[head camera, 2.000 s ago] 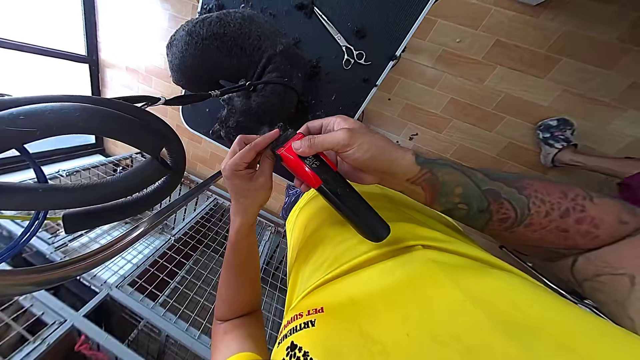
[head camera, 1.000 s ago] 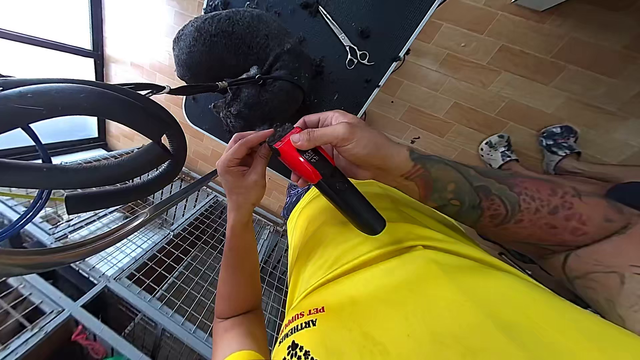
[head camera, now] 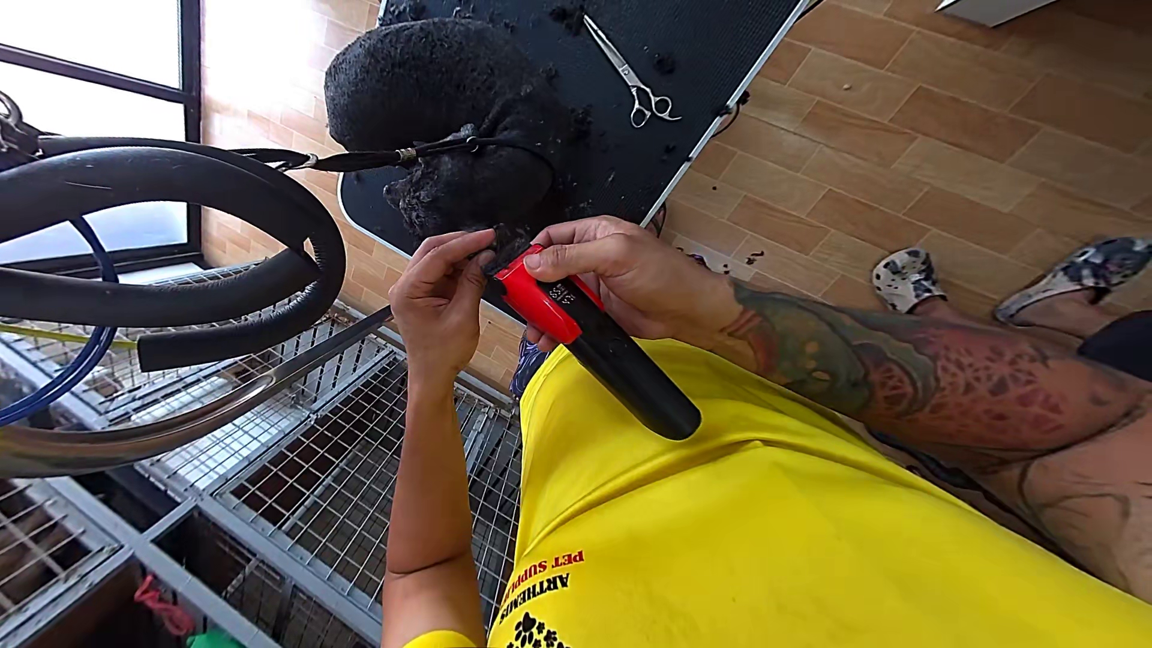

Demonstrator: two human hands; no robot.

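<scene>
My right hand [head camera: 612,270] is closed around a red and black cordless hair clipper [head camera: 589,342], its lit display facing up. My left hand [head camera: 445,292] pinches dark fur at the clipper's head; whether this is a paw or a tuft is hard to tell. A black curly-coated dog [head camera: 441,90] lies on the black grooming table [head camera: 711,54], just beyond both hands. Around its neck area runs a black grooming loop [head camera: 360,160]. Silver scissors [head camera: 625,76] rest on the tabletop beside the dog, blades partly crossed, among loose tufts of hair.
Thick black hoses [head camera: 162,306] and a curved metal tube [head camera: 270,387] hang at the left, above wire cages [head camera: 342,477]. Another person's feet in patterned clogs [head camera: 907,274] stand on the tiled floor [head camera: 855,117] at the right. Clippings lie near the table edge.
The other person's feet have come further into view at the right since the earliest frame. Both my hands keep the clipper and the fur in much the same position.
</scene>
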